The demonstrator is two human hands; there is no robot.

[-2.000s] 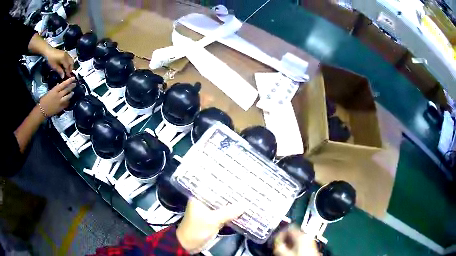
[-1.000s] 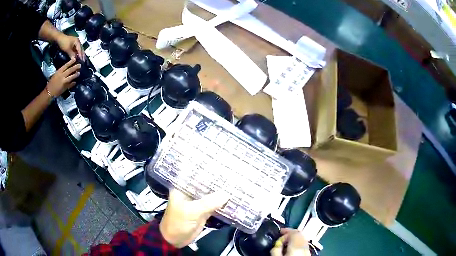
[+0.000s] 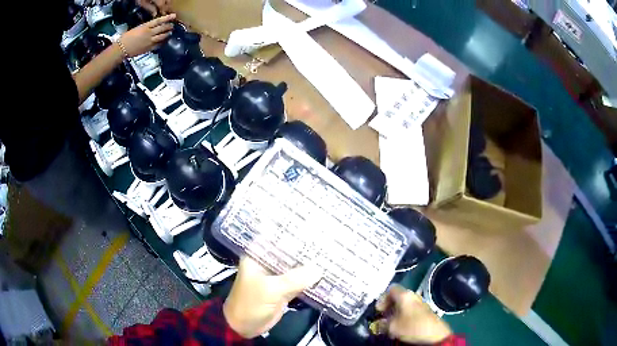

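My left hand [image 3: 260, 297] holds a flat clear tray [image 3: 314, 230] by its near edge, thumb on top; rows of small pieces show in it. My right hand [image 3: 413, 316] is at the bottom, right of the tray, fingertips together by a black camera head [image 3: 345, 331] partly hidden under the tray. A small yellow item [image 3: 376, 326] shows at its fingertips; whether it is held is blurred. Black camera heads with white brackets stand around the tray, one [image 3: 460, 283] to the right and one [image 3: 196, 179] to the left.
An open carton [image 3: 490, 211] with dark parts stands at the right on brown cardboard. White strips [image 3: 325, 74] and a label sheet [image 3: 404, 101] lie behind the cameras. At upper left another person's hand [image 3: 145, 37] reaches over the camera rows.
The other person's hand has moved up and right over the cameras. My right hand has shifted slightly up and shows more. The tray has moved slightly right and down since one second ago.
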